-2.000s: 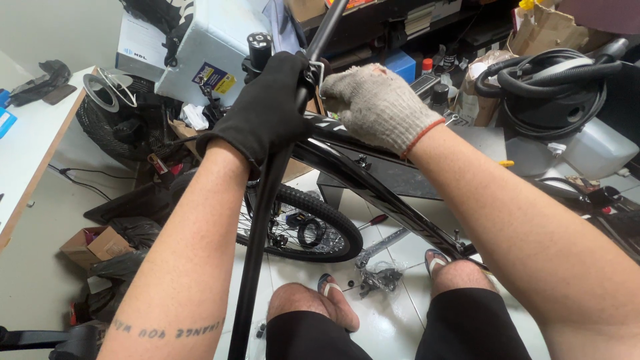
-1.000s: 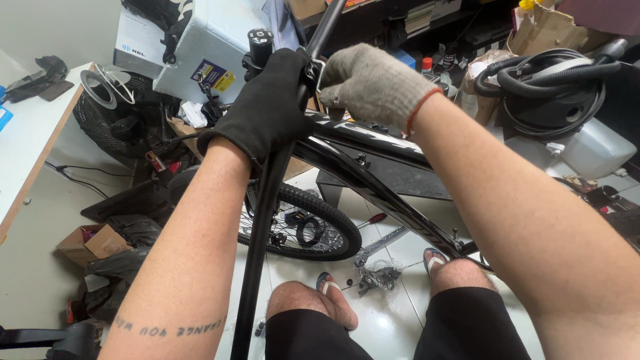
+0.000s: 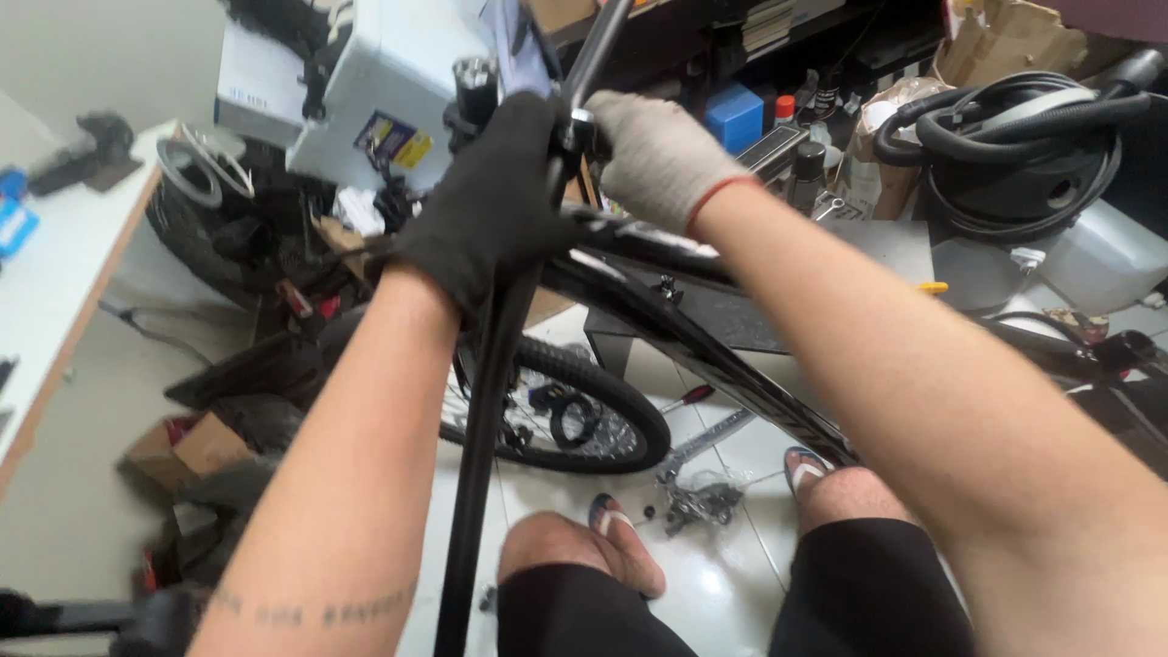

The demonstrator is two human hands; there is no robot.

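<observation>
My left hand (image 3: 488, 196), in a black glove, grips a black tube of a bicycle frame (image 3: 488, 411) near its top. Beside its fingers a small metal clamp (image 3: 577, 128) sits around the tube. My right hand (image 3: 657, 155), in a light knitted glove with a red cuff edge, is at the clamp's right side with its fingers curled; whether it holds anything is hidden. Two more black frame tubes run from just below the clamp toward the lower right, the lower one (image 3: 684, 338) passing above a wheel with a knobby tire (image 3: 662, 429).
A white desk (image 3: 109, 274) stands at the left. Behind the frame are a light blue box (image 3: 392, 82) and a black hose machine (image 3: 1013, 164). A screwdriver (image 3: 698, 394) and plastic-wrapped parts (image 3: 707, 502) lie on the tiled floor near my feet. A cardboard box (image 3: 205, 447) is at the lower left.
My right hand's fingers have shifted around the clamp, and the metal loop seen between the hands earlier no longer shows. My left hand keeps its place on the tube.
</observation>
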